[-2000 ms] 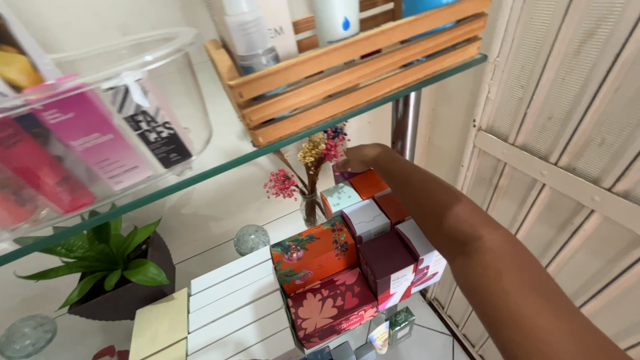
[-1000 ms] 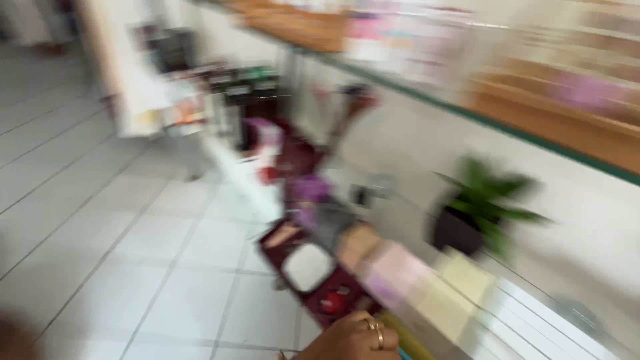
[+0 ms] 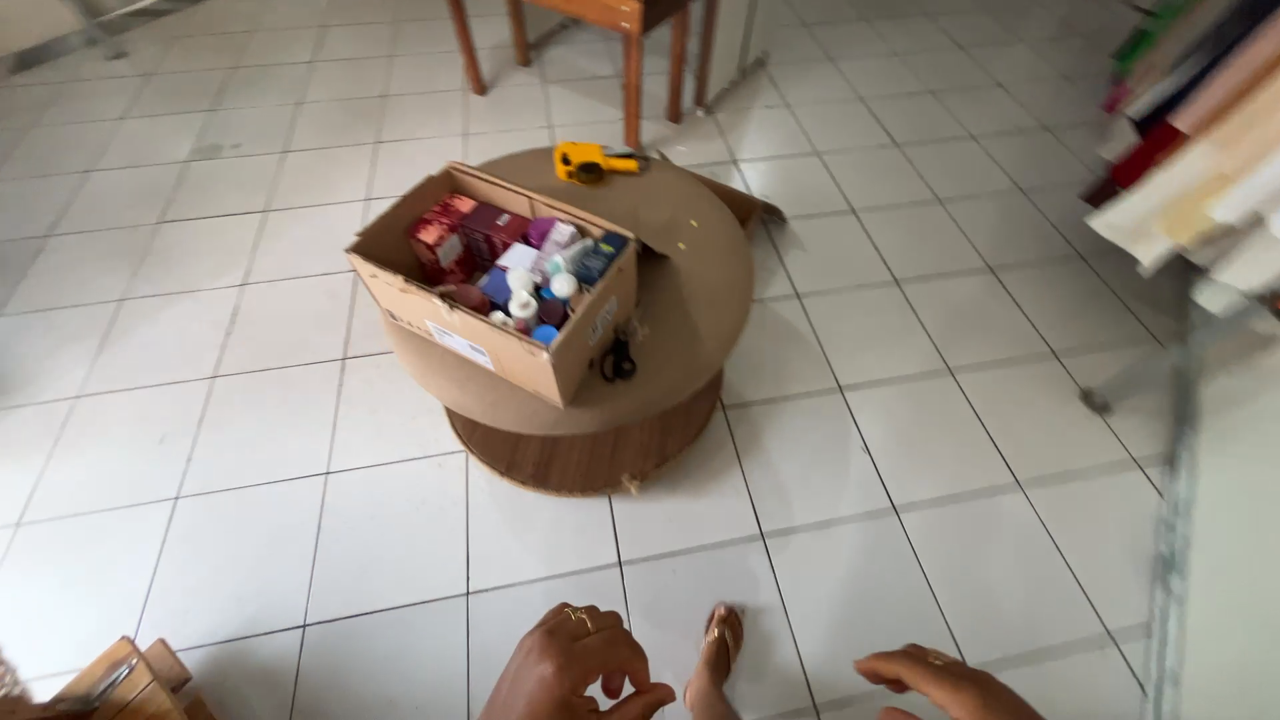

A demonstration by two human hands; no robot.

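Low in the head view, my left hand (image 3: 580,665) is raised over the tiled floor with curled fingers and nothing seen in it. To its right, my right hand (image 3: 940,685) is partly cut off by the bottom edge, fingers apart, holding nothing visible. Beyond both hands, a cardboard box (image 3: 470,350) filled with small cartons and bottles rests on a round brown table (image 3: 700,300). Beside the box lie black-handled scissors (image 3: 618,358). A yellow tape dispenser (image 3: 597,162) sits at the table's far edge.
Wooden furniture legs (image 3: 632,85) stand behind the table. At the upper right hang garments (image 3: 1190,150), blurred. A wooden item (image 3: 130,685) shows at the lower left. My sandalled foot (image 3: 722,640) is on the floor between my hands.
The view has swung far, from glass shelves with cartons and a plant to the floor and round table. The right hand, previously out of view, now shows beside the left.
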